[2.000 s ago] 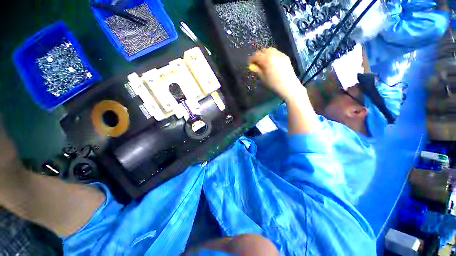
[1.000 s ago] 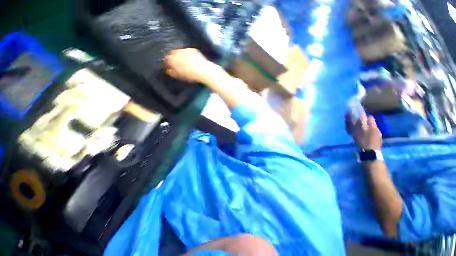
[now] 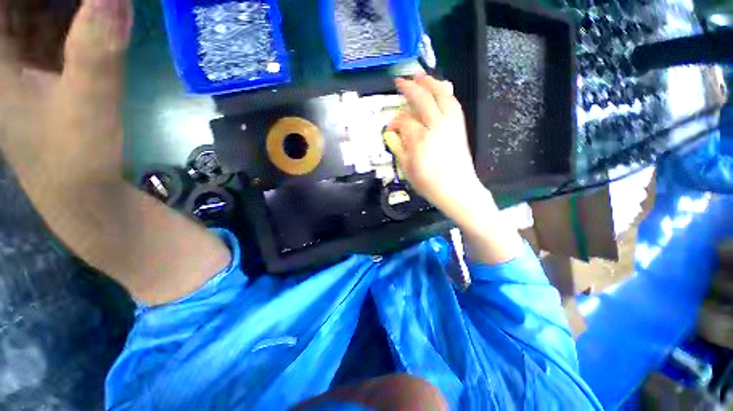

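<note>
The white assembly fixture [image 3: 362, 132] stands on the black fixture base [image 3: 321, 221]. My right hand [image 3: 434, 140] is over the fixture's right side, fingers bent; something small and yellow [image 3: 392, 143] shows at its fingers, and I cannot tell if it is held. My left hand [image 3: 76, 72] is raised at the upper left, large, blurred and cut off by the edge; a dark brown shape is by its fingers, and its grip is unclear. The orange-tan ring [image 3: 295, 145] lies left of the fixture. A black round part [image 3: 395, 199] sits below the fixture.
Two blue parts bins [image 3: 281, 48] with small metal pieces stand behind the fixture. The black parts tray [image 3: 563, 104] is at right. Several black round parts [image 3: 210, 203] lie at left. Clear blister trays [image 3: 627, 56] and a carton [image 3: 575, 229] are farther right, with another person's blue sleeve [image 3: 695, 172].
My right hand has moved from the black parts tray to the white fixture. The view has swung back left, so the blue bins and my left hand show again.
</note>
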